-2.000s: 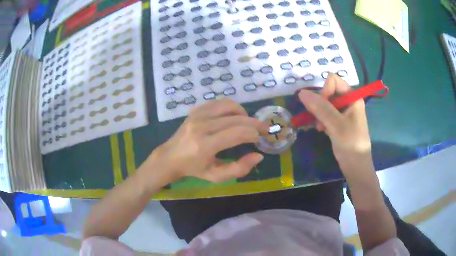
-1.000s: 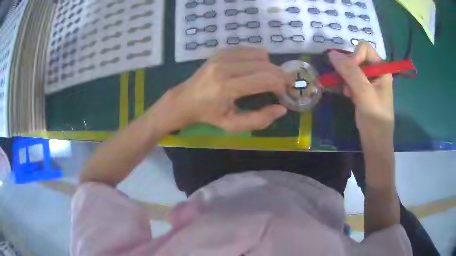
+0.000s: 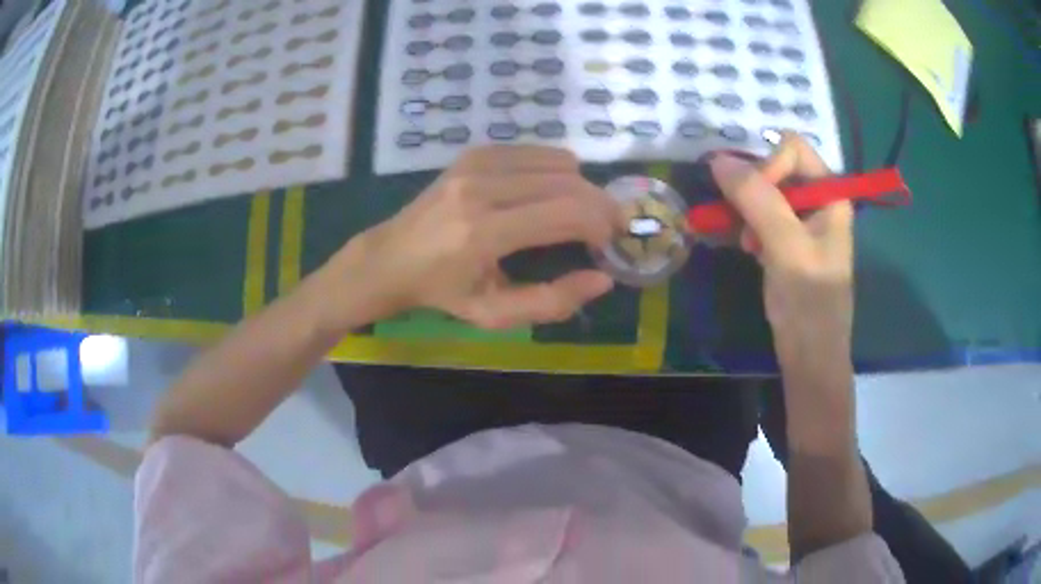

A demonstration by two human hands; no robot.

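Note:
A round silver test fixture (image 3: pixel 648 265) with a brass-coloured centre lies on the green mat. A tiny bright rectangular part (image 3: pixel 646 227) sits in its centre. My left hand (image 3: pixel 485 234) is at the fixture's left side, fingertips at its rim, thumb apart below; whether the fingers grip it or the part is too blurred to tell. My right hand (image 3: pixel 793 217) holds a red test probe (image 3: pixel 850 191) between thumb and fingers, its front end at the fixture's right edge. The probe's very tip cannot be made out.
A large white parts tray (image 3: pixel 548 153) with rows of dark parts lies behind the fixture. A second tray (image 3: pixel 228 188) with dark and tan parts and stacked trays (image 3: pixel 43 228) are at left. A yellow sheet (image 3: pixel 919 51) is at right. A blue stool (image 3: pixel 51 382) stands below the bench.
The view has shifted, moving the whole bench in the picture. Both hands, the fixture and the red probe keep nearly the same places relative to each other.

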